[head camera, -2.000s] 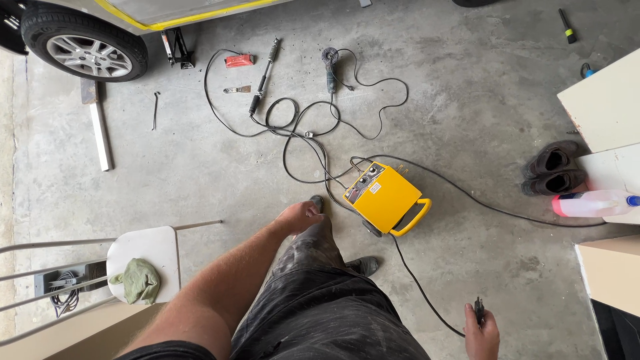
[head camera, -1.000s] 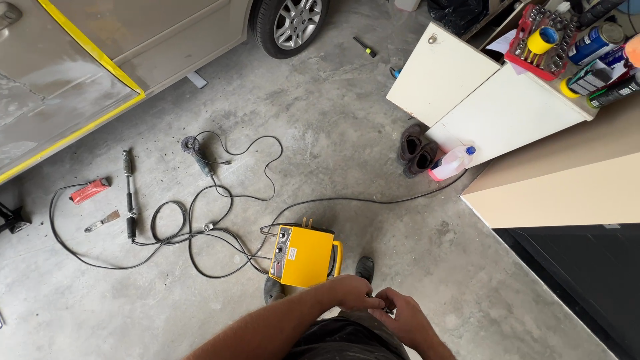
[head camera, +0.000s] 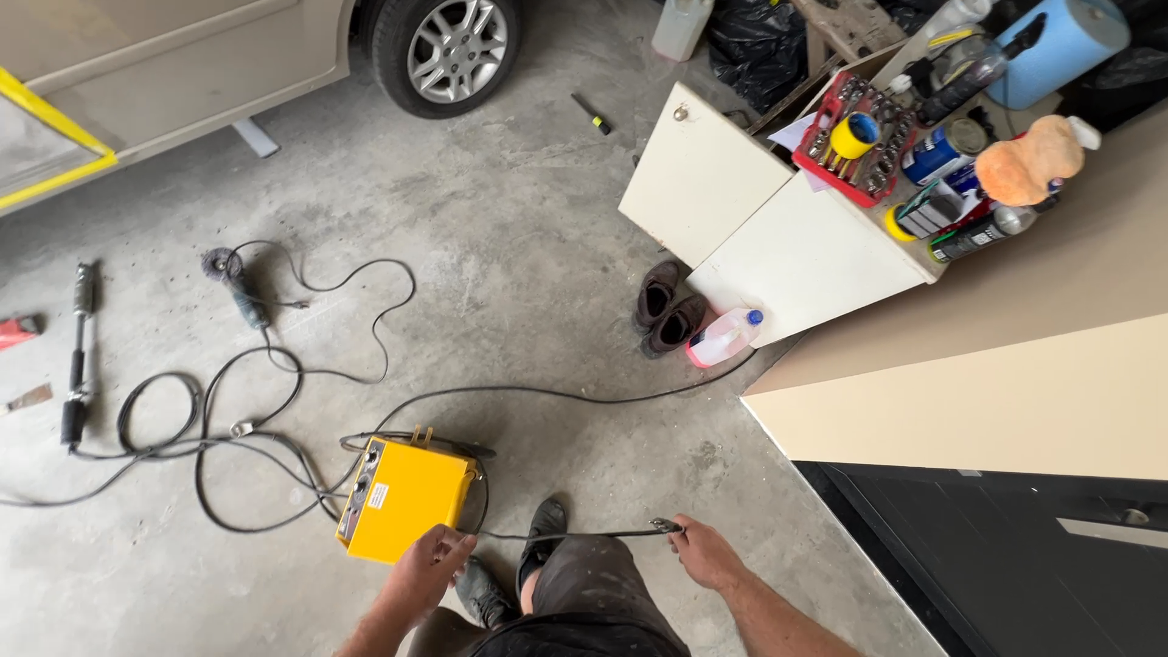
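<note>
My right hand (head camera: 707, 552) is closed on the plug end of a black power cable (head camera: 593, 534), which runs left across my legs toward a yellow machine (head camera: 411, 497) with knobs on one side. My left hand (head camera: 436, 561) is at the machine's near edge with its fingers curled; whether it touches the machine or the cable is unclear. Coiled black cables (head camera: 205, 443) lead from the machine to a slide hammer-like tool (head camera: 78, 356) on the concrete floor. An angle grinder (head camera: 246, 297) with a dark disc lies beyond, its thin cord looped beside it.
A car with a wheel (head camera: 449, 50) stands at the top left. Dark shoes (head camera: 671, 310) and a plastic jug of pink liquid (head camera: 725, 338) sit beside a white cabinet (head camera: 803, 265). A red socket set (head camera: 858, 137) and cans lie on top. Another cable (head camera: 584, 399) crosses the floor.
My hands were together a second ago; now they are apart, with the cable stretched out beside my right hand. The view has swung right since the earliest frame.
</note>
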